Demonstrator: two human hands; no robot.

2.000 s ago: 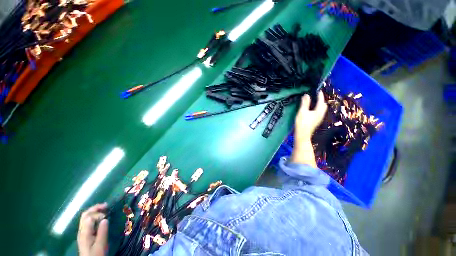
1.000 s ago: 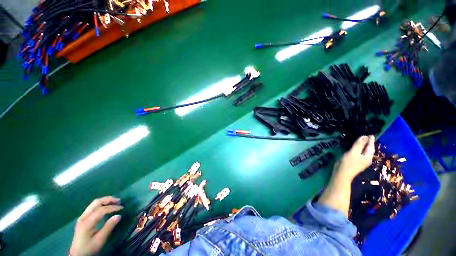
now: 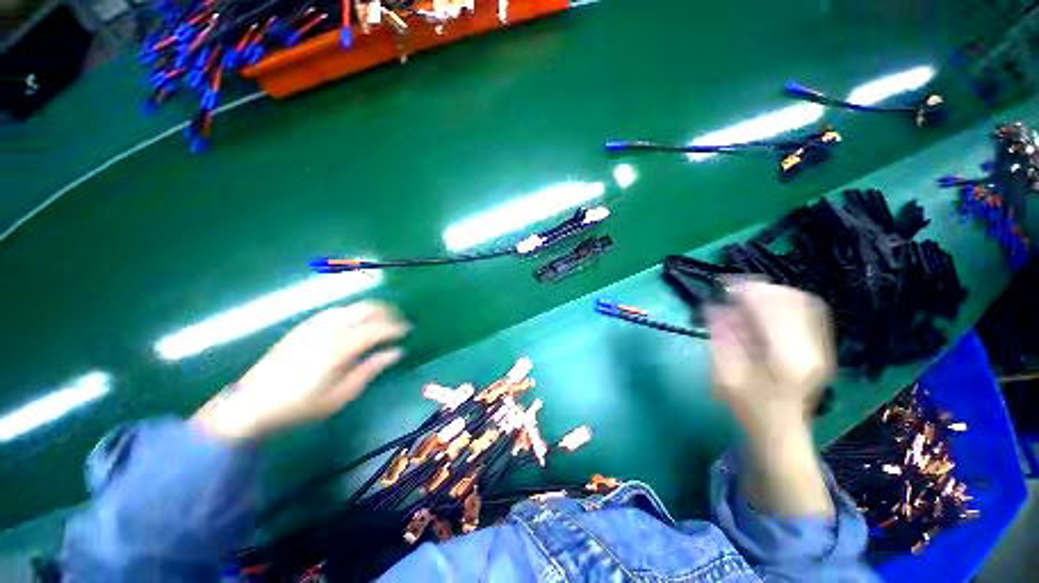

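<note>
My left hand [image 3: 319,362] is over the belt at the left, slightly blurred, fingers apart, with nothing visible in it. My right hand [image 3: 772,342] is strongly blurred at the left side of a heap of black plastic housings [image 3: 872,279]. Dark parts show at its fingertips; whether it grips them is unclear. A cable lead with a blue plug [image 3: 624,311] runs on the bench edge towards this hand, which hides its other end. A bundle of leads with coppery terminals [image 3: 490,438] lies close to my body.
On the dark green belt [image 3: 228,216], a lead [image 3: 433,261] lies beside a loose black housing [image 3: 573,260]. Two more leads lie further right. An orange-red bin [image 3: 399,51] with blue-tipped leads stands on the far side. A blue bin [image 3: 989,478] is at lower right, another lead cluster [image 3: 993,216] above it.
My left hand has risen and moved right over the belt. My right hand has moved from the heap's near edge to its left side. The view has shifted, with the orange-red bin further right.
</note>
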